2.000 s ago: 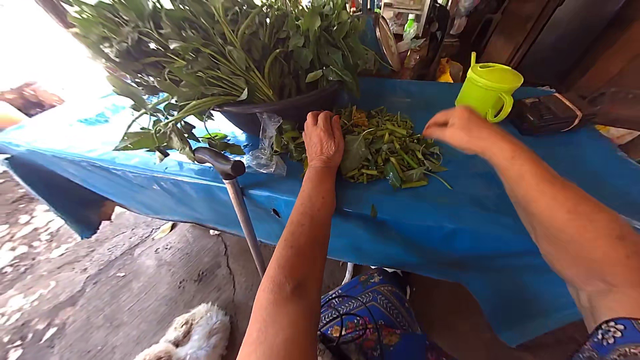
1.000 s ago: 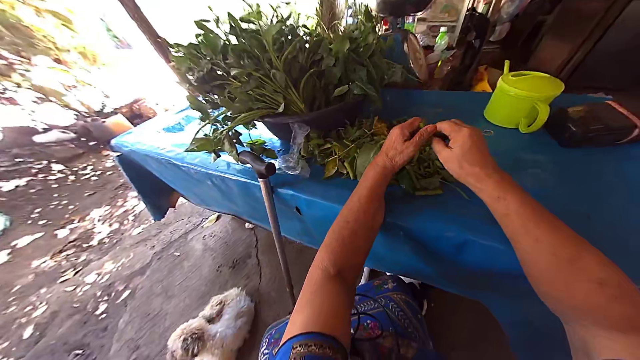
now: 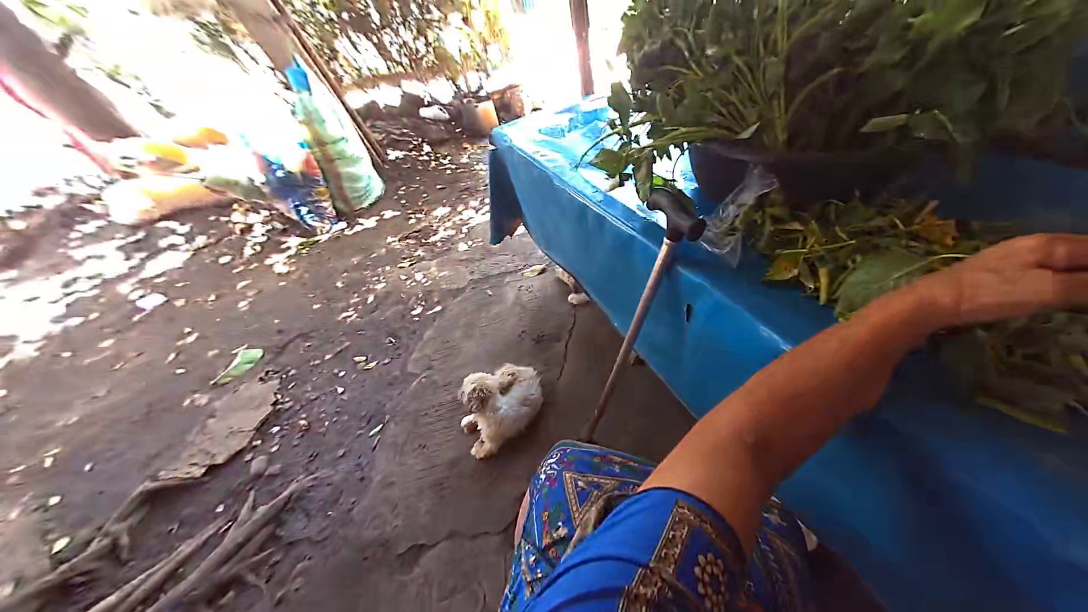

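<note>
My left hand [image 3: 1024,276] is at the right edge of the view, over a pile of cut green stems and leaves [image 3: 875,263] on the blue table cover [image 3: 731,306]. Its fingertips run to the frame's edge, and whether they hold anything cannot be told. My right hand is out of view. Behind the pile stands a dark basin [image 3: 816,174] heaped with long-stemmed leafy greens [image 3: 790,76]. A crumpled clear plastic bag [image 3: 738,217] lies between the basin and the table's front edge.
A walking cane [image 3: 633,331] leans against the table's front edge, its black handle uppermost. A small shaggy white dog [image 3: 506,406] is on the dirt floor near my lap. Dry branches [image 3: 225,548] lie at lower left; filled sacks [image 3: 327,144] stand farther back.
The view has swung far to the left. My two hands were together over the cut greens one second ago; now only the left shows. The green pitcher has left the view.
</note>
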